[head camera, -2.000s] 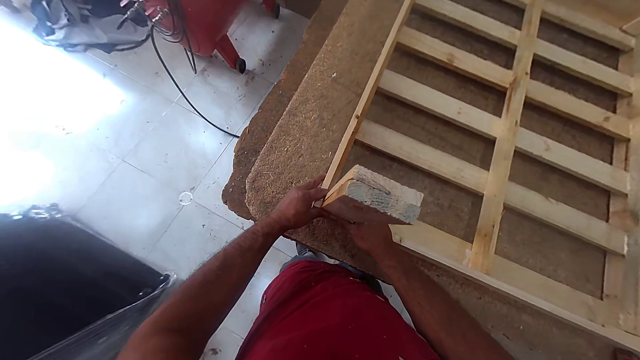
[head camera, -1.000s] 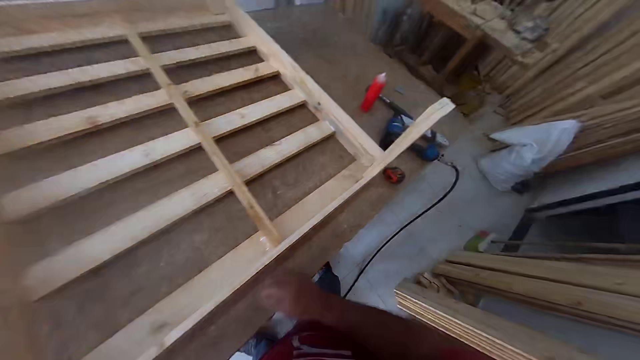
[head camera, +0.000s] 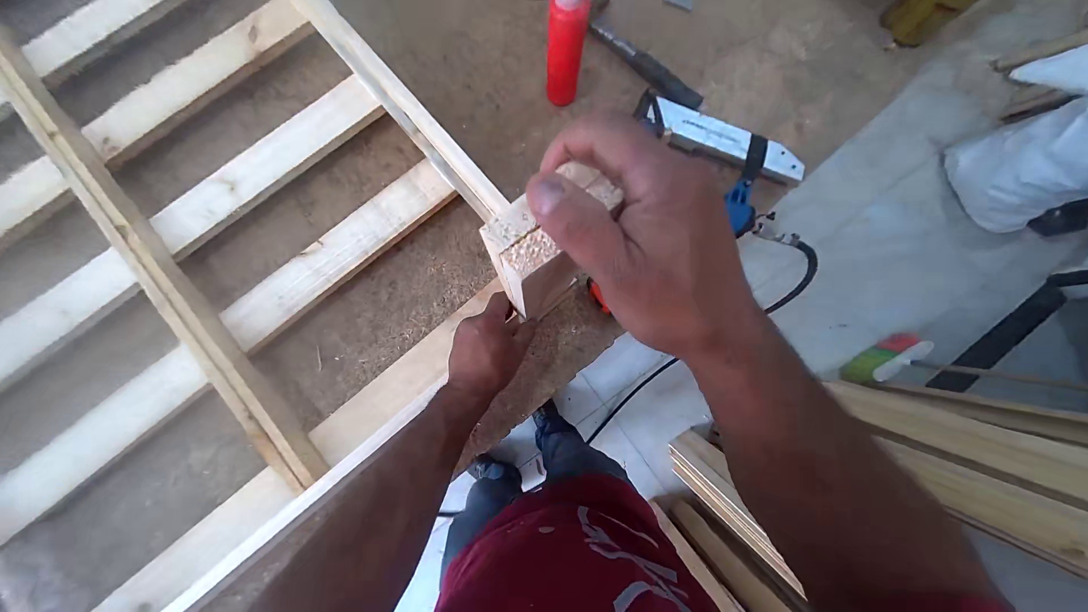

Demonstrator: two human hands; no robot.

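A slatted wooden frame [head camera: 280, 314] lies on the worktable, its near right corner in front of me. My right hand [head camera: 637, 221] grips the upper end of a short wooden block [head camera: 548, 276], which stands at that corner with its rough end grain showing. Below it, my left hand [head camera: 489, 344] holds the corner where the frame's edge boards meet the block; its fingertips are partly hidden. Right of the frame stands a red bottle [head camera: 567, 51], with a hammer [head camera: 646, 64] beside it. A pneumatic nailer [head camera: 727, 140] lies behind my right hand.
A black air hose [head camera: 803, 272] runs from the nailer down past the worktable's edge to the tiled floor. Stacked boards [head camera: 960, 459] lie at the lower right. A white sack [head camera: 1020, 170] stands at the right, with a green and red object [head camera: 884, 357] nearer.
The view has swung to another corner of the frame. Two seconds ago both hands were at a frame edge with a wooden block; now my right hand grips a block from above at this corner.
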